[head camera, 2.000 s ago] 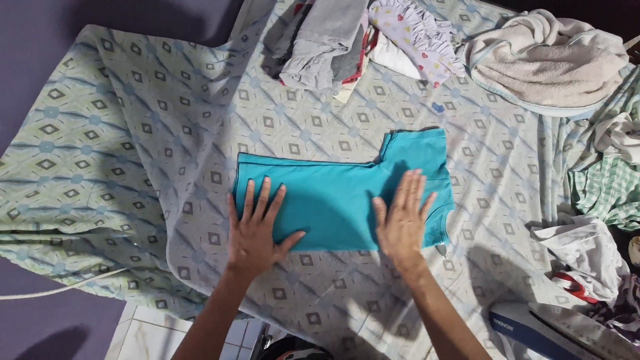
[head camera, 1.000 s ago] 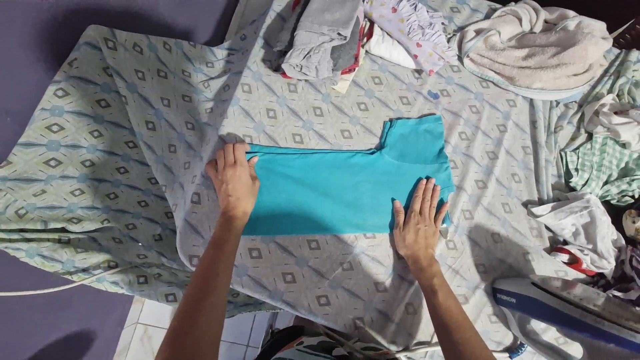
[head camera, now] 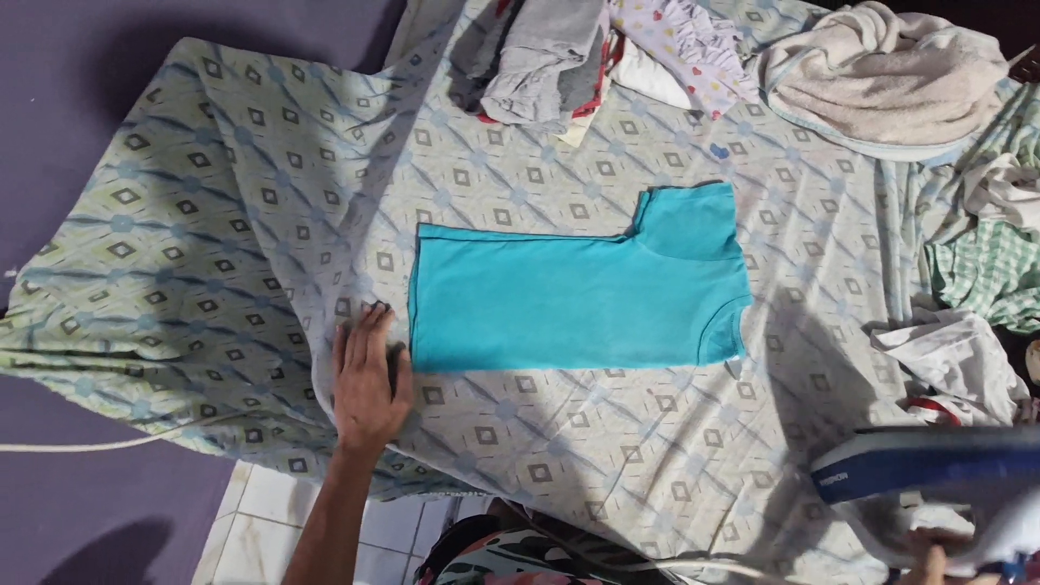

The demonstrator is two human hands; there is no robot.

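A teal T-shirt (head camera: 552, 305), folded in half lengthwise, lies flat on the patterned cloth (head camera: 520, 443), its hem to the left and its neckline at the lower right. Just off the hem's lower corner, my left hand (head camera: 370, 386) rests palm down on the cloth, holding nothing. At the lower right edge my right hand (head camera: 930, 561), mostly cut off and partly hidden, is on the handle of a blue and white clothes iron (head camera: 942, 479), which looks blurred.
Folded grey clothes (head camera: 540, 69) and a heart-print ruffled garment (head camera: 691, 49) lie at the top. A bunched beige towel (head camera: 886, 81) is at the upper right, with a green checked cloth (head camera: 987, 268) and white cloths (head camera: 951, 357) below. A pale cord (head camera: 97, 445) crosses the left.
My right hand has left the shirt and taken hold of the iron at the lower right. My left hand has moved from the shirt's hem end down onto the patterned cloth.
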